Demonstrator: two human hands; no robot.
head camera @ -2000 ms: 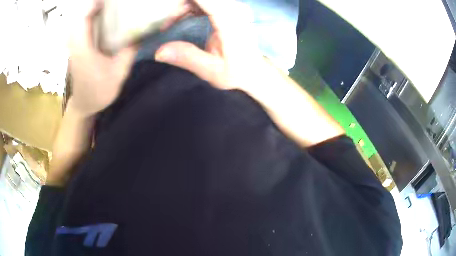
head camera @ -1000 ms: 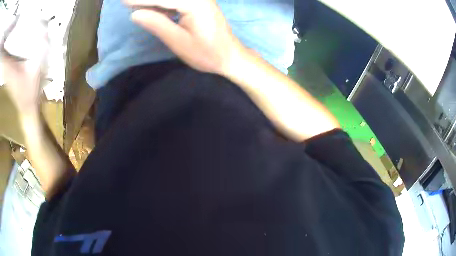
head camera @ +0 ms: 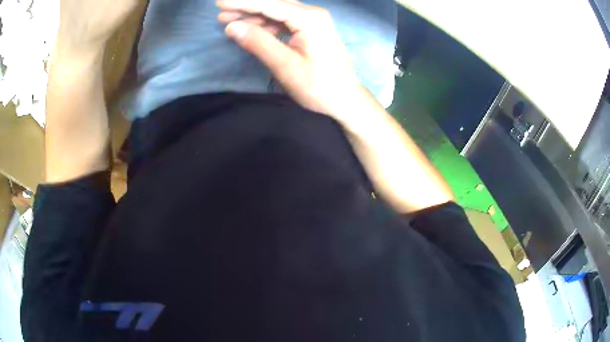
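My right hand (head camera: pixel 294 50) is above my lap in light blue jeans (head camera: pixel 194 53), fingers loosely bent and a little apart, with nothing in it. My left hand (head camera: pixel 97 20) is at the top left, cut off by the top edge. Its fingers are out of the picture, so I cannot tell whether it holds anything. Loose white pieces (head camera: pixel 27 53) are heaped at the far left, beside my left forearm, in a brown cardboard carton (head camera: pixel 21 147).
A white tabletop edge (head camera: pixel 522 53) curves across the top right. A dark metal cabinet (head camera: pixel 528 194) stands at right by a green floor (head camera: pixel 461 174). A brown carton (head camera: pixel 491 234) lies on the floor at right. Black clothing fills the middle.
My left hand first moved from the lap to the white heap, then up and right to the top edge. My right hand has stayed over the lap. The pale block is no longer visible.
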